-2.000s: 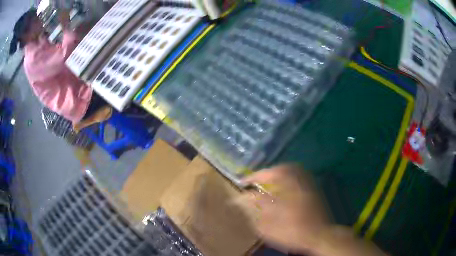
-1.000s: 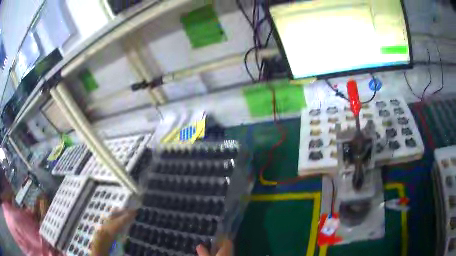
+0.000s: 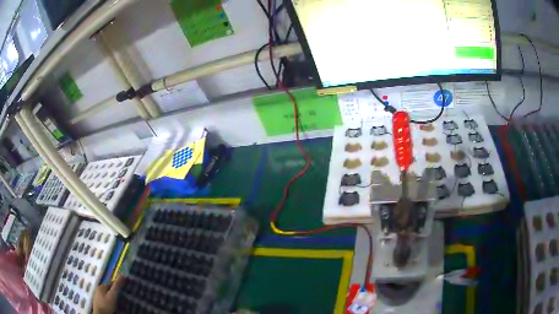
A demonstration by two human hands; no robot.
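The clear blister tray [image 3: 236, 270], full of dark units in rows, sits at the left of the green mat. My left hand [image 3: 107, 298] is at its lower left edge, with the fingers on the rim and the rest cut off by the bottom of the picture. My right hand is not clearly in view. The metal test fixture [image 3: 401, 245] stands at centre right, with its red clamp handle [image 3: 401, 140] upright. A white foam tray [image 3: 417, 213] lies behind it, some cutouts filled with dark units and others tan.
The monitor [image 3: 392, 40] hangs at the back. A blue-and-yellow box [image 3: 181, 162] lies back left. More foam trays [image 3: 46, 245] stand at left, near a pink sleeve [image 3: 18, 285], and at far right [image 3: 542, 245]. Red test leads [image 3: 293, 184] cross the mat.
The view has swung back to the bench. The full tray, held up and tilted a second ago, now sits lower and flatter at left. The right hand at its lower edge has dropped from view.
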